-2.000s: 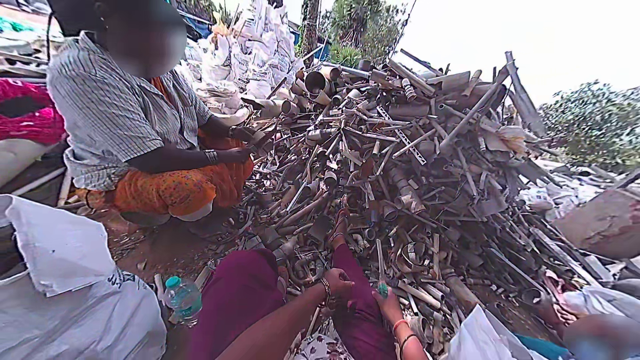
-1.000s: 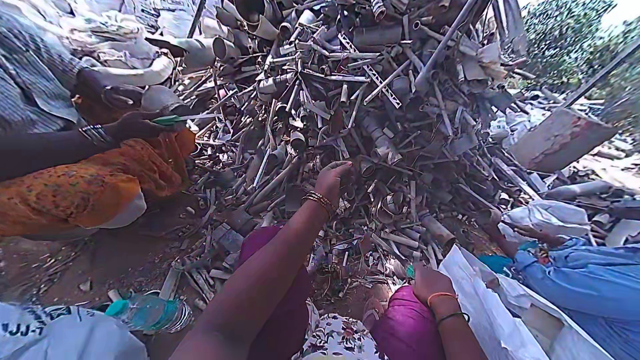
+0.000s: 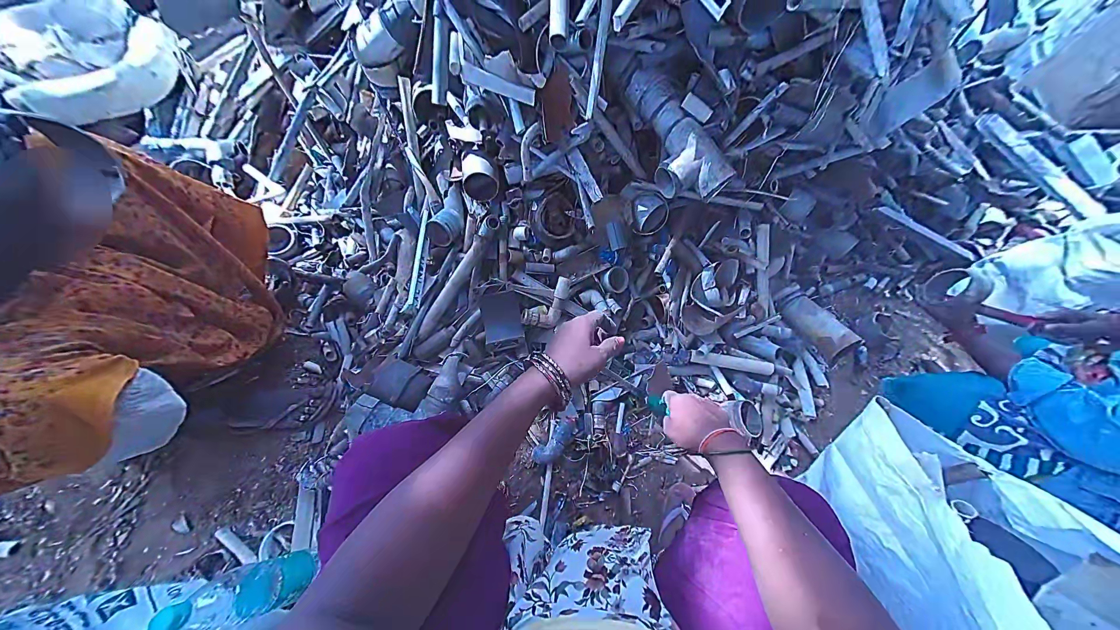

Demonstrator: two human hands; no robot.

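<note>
My left hand (image 3: 584, 350), with bangles at the wrist, reaches over the near part of a heap of scrap plastic pipes (image 3: 455, 289). Its thumb and fingers are apart, close to a small pale pipe fitting (image 3: 598, 301); nothing shows in its grasp. To its right, my right hand (image 3: 691, 420) is closed on a green-handled tool (image 3: 656, 403) whose brownish flat part points up toward the pipes. The tool's exact kind cannot be told. A short pipe ring (image 3: 742, 418) lies just right of that hand.
On the left sits a person in orange patterned cloth (image 3: 166, 262). Another person's hand (image 3: 971, 337) and blue clothing are at the right. An open white sack (image 3: 901, 516) stands by my right knee. A plastic bottle (image 3: 245, 595) lies at the lower left.
The view has tilted down onto the near heap. My left hand has moved from near my lap two seconds ago out over the pipes. The green-handled tool stays in my right hand.
</note>
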